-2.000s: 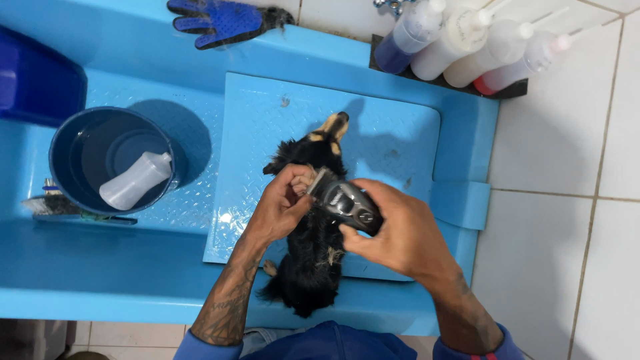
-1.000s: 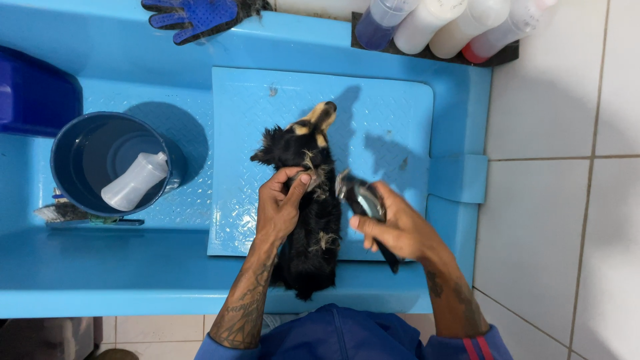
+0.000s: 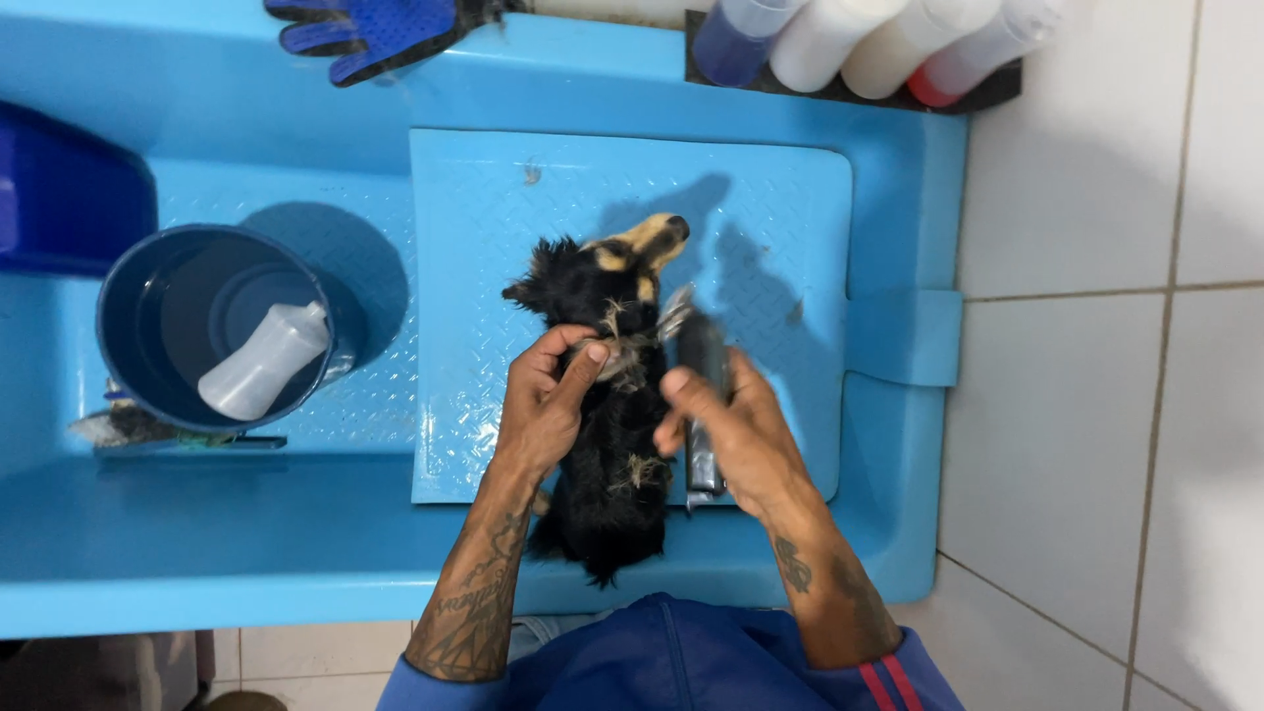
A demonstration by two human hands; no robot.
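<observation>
A black dog with a tan muzzle [image 3: 607,494] stands on a raised light-blue platform [image 3: 474,217] in a tub, its head turned up and to the right. My left hand [image 3: 548,400] pinches something at the dog's neck, fur or part of an ear; which one I cannot tell. Loose light tufts lie by the fingertips and on the back. Just right of the dog, my right hand [image 3: 736,425] holds a dark hair clipper [image 3: 699,365], blurred, with its blade end up near the neck.
On the left are a dark blue bucket [image 3: 111,326] with a translucent squeeze bottle [image 3: 262,365] inside, a blue bin [image 3: 69,197] and a brush [image 3: 128,428]. A blue grooming glove [image 3: 380,35] lies on the back rim, near several bottles [image 3: 834,39] in a black rack [image 3: 1002,89].
Two seconds ago the clipper was at my left fingers over the dog; it has since moved off to the right and its blade end points up. The left hand stays at the neck.
</observation>
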